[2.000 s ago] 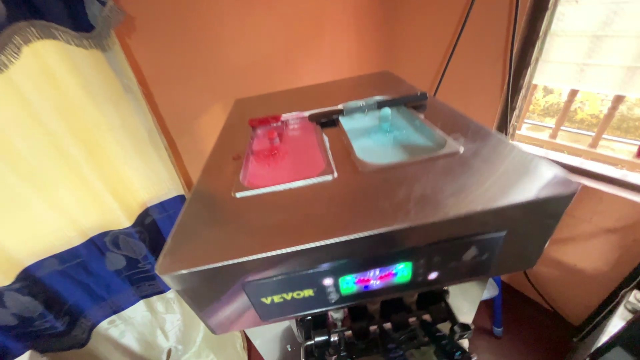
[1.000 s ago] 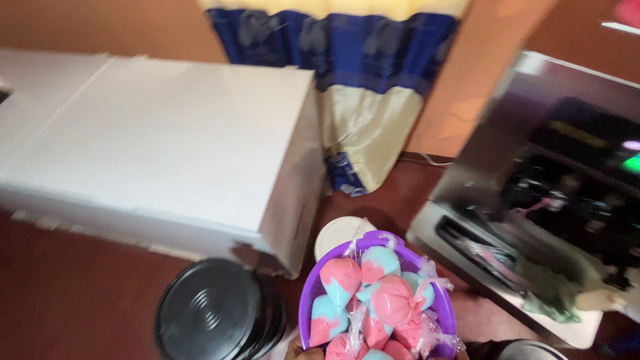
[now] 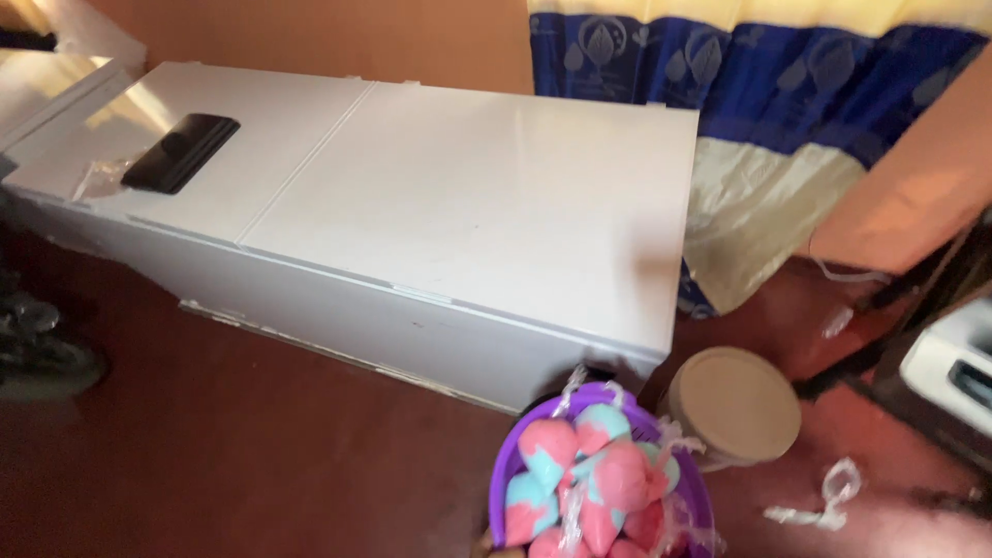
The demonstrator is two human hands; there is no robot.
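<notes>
A purple plastic basket [image 3: 500, 473] is at the bottom centre-right, filled with several knotted clear plastic bags of pink and light blue frozen treat [image 3: 620, 477]. My left hand [image 3: 496, 549] grips the basket's left side at the lower edge of the view; only its fingers show. The basket's lower part is cut off by the frame. My right hand is not in view. Beyond the basket stands a long white chest freezer [image 3: 480, 201], its two lids shut. On its left lid lie a black tray-like object [image 3: 182, 153] and a crumpled clear plastic bag [image 3: 105, 178].
A round lidded tub [image 3: 734, 403] stands on the red floor right of the basket. Near it lies a piece of white plastic [image 3: 825, 496]. A white appliance part [image 3: 953, 364] juts in at the right edge. A blue and cream curtain [image 3: 736, 77] hangs behind the freezer's right end.
The view has swung from the two-flavour frozen drink machine to the white freezer. The purple basket of bags was out of view two seconds ago and is now held before the freezer.
</notes>
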